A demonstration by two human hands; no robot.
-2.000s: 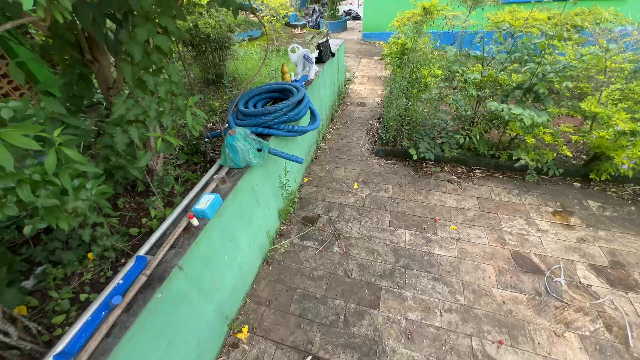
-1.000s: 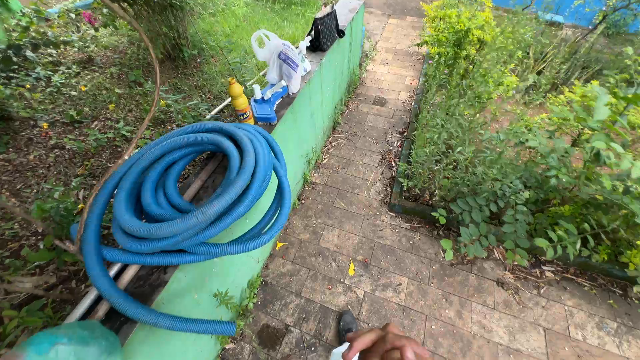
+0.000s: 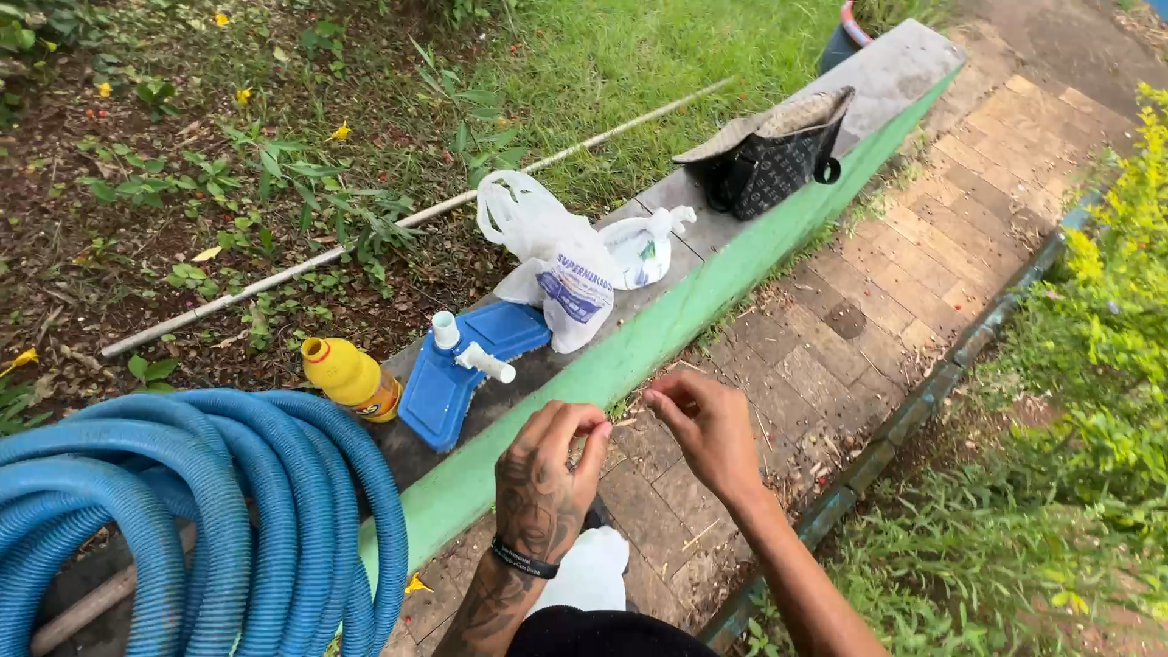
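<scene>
My left hand [image 3: 547,474], with a dark wristband below it, is raised in front of the green wall, thumb and fingertips close together. My right hand [image 3: 707,424] is to its right over the paving, fingers curled toward the thumb. Whether anything thin lies between the fingertips of either hand cannot be told. Beyond them on the wall top rests a blue triangular pool vacuum head [image 3: 438,388] with white pipe fittings. A yellow plastic bottle [image 3: 351,376] stands left of it, and white plastic bags [image 3: 570,265] touch its far end. A coiled blue ribbed hose [image 3: 210,493] fills the lower left.
A dark patterned handbag [image 3: 780,164] sits farther along the low green wall [image 3: 675,319]. A long pale pole [image 3: 319,260] lies over soil and grass at left. Stone paving [image 3: 821,356] runs along the right side, bordered by a low kerb [image 3: 876,456] and shrubs.
The view has moved closer to the bottle, vacuum head and bags. Both hands are now raised in view; one second ago only part of a hand showed at the bottom edge.
</scene>
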